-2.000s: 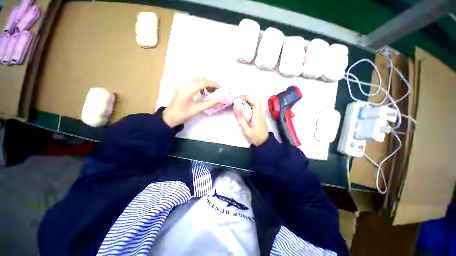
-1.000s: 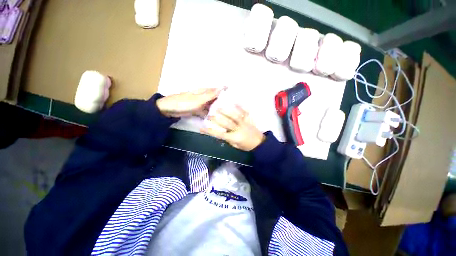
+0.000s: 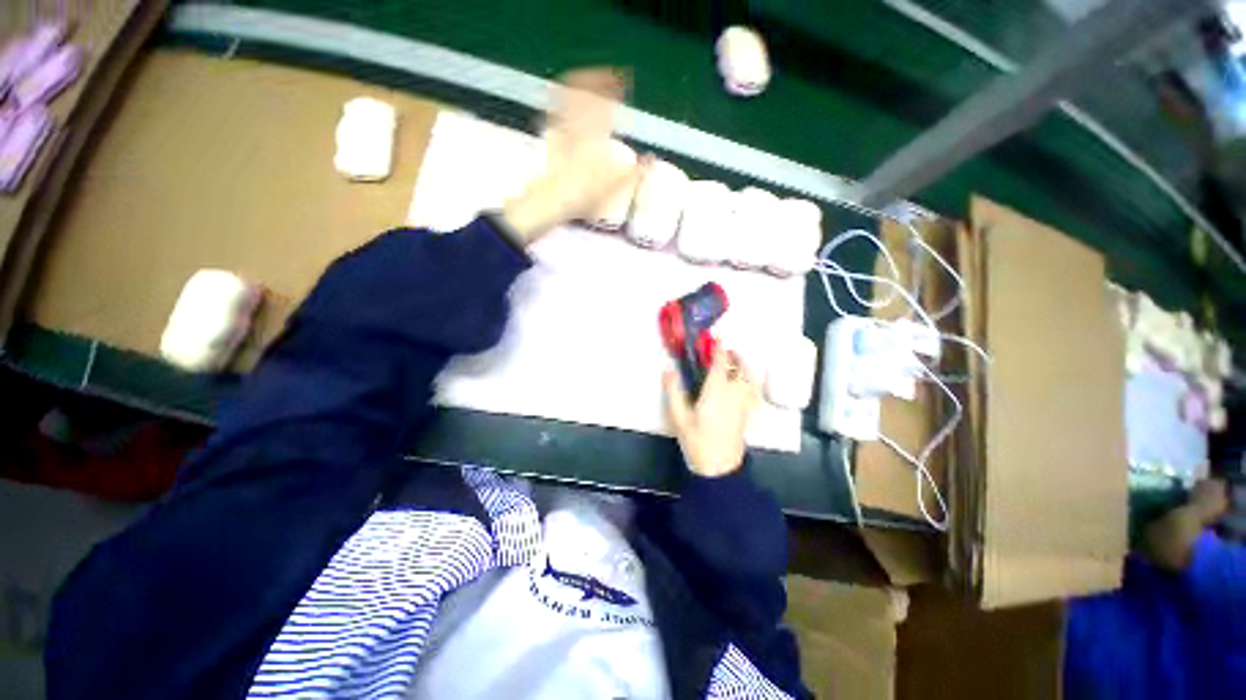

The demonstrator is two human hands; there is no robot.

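A red and black infrared thermometer [image 3: 694, 317] lies over the white paper sheet [image 3: 588, 321]. My right hand [image 3: 716, 414] is closed around its handle. My left hand [image 3: 577, 151] is blurred, reaching over the left end of a row of cream hand warmers [image 3: 707, 220]; it partly covers the leftmost one. Whether it holds anything cannot be told. Another cream warmer [image 3: 790, 372] lies right of the thermometer.
Two warmers [image 3: 365, 140] [image 3: 209, 320] sit on the cardboard sheet [image 3: 273, 192]. One pink-sided warmer [image 3: 743, 62] is on the green belt [image 3: 642, 48]. A power strip [image 3: 850, 379] with chargers and cables stands right, before cardboard flaps [image 3: 1052, 410]. A person's blue sleeve [image 3: 1148, 622] shows at far right.
My hands have parted from the pink-and-white piece they held together. The left has moved up to the row; the right has moved onto the thermometer handle. The view has shifted, showing more belt.
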